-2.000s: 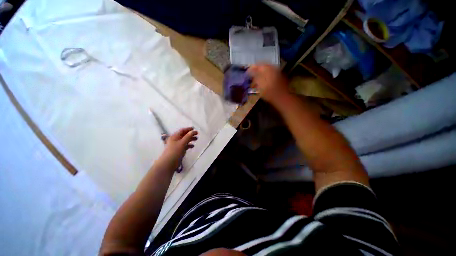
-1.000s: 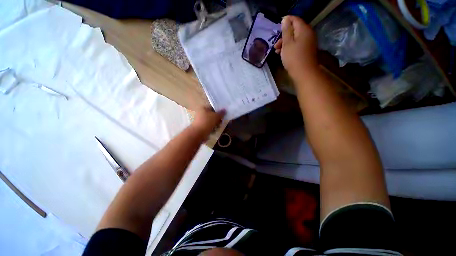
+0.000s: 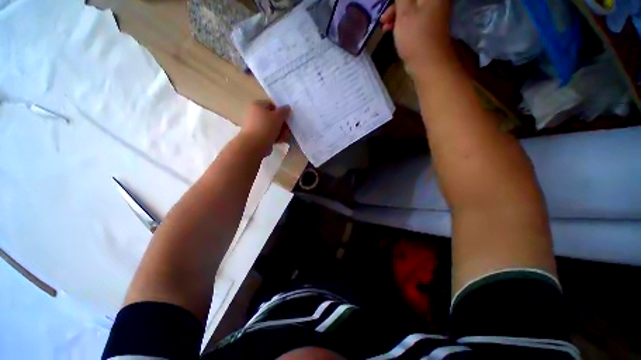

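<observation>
My right hand (image 3: 422, 35) holds a smartphone (image 3: 357, 22) with a lit screen showing a face; the phone is cut off by the top edge. My left hand (image 3: 267, 121) is closed at the left edge of a written sheet stack (image 3: 327, 95), which lies tilted at the table end. The fingertips are partly hidden, but they appear to pinch the sheets. Shears (image 3: 135, 204) lie on the white sheet (image 3: 77, 162), their handles hidden behind my left forearm.
A brown ruler strip (image 3: 27, 273) lies at the far left. A speckled piece (image 3: 218, 31) lies beside the sheets on the brown table surface (image 3: 151, 35). Plastic bags (image 3: 499, 31) fill the shelf at the upper right. Pale rolls (image 3: 590, 190) lie at the right, and a ring (image 3: 308, 178) is by the table corner.
The phone went from blurred over the table end to up and right, now partly out of frame. My left hand left the shears and reached the sheets, which were turned and shifted toward me.
</observation>
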